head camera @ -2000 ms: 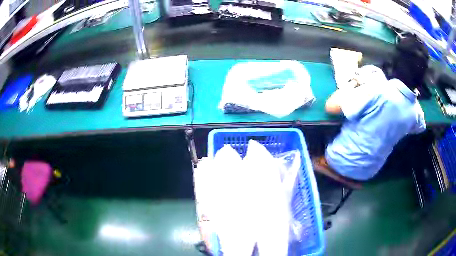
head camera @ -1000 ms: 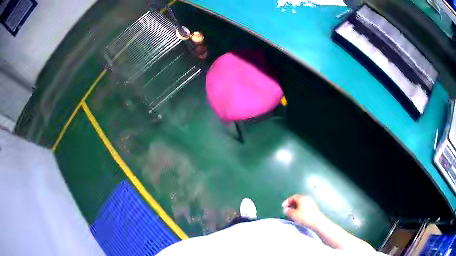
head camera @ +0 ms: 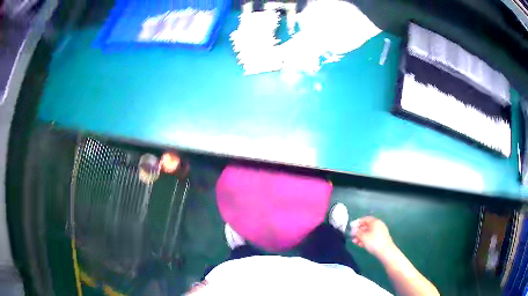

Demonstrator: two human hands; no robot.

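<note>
My right hand (head camera: 370,234) hangs over the floor, right of the pink stool (head camera: 275,205). Its fingers are loosely curled, with something pale at the tips; whether it holds anything is unclear. A small skin-coloured patch at the bottom left, beside my white top, may be my left hand (head camera: 198,287); it is mostly hidden. On the green bench (head camera: 191,110) a blurred white heap (head camera: 266,49) lies at the back middle. The blue tray (head camera: 165,44) with pale rods is at the left. The black tray (head camera: 457,95) with two pale rows is at the right.
The pink stool stands against the bench's front edge, between my white shoes (head camera: 339,217). A wire rack (head camera: 110,202) with round objects (head camera: 169,163) near its top is at the left. A small pale strip (head camera: 385,51) lies beside the black tray. Boxes (head camera: 492,240) are below the bench at the right.
The view has swung from the scale and blue basket, past the floor, to the bench with the trays. The stool is now directly in front of me. My right hand remains low.
</note>
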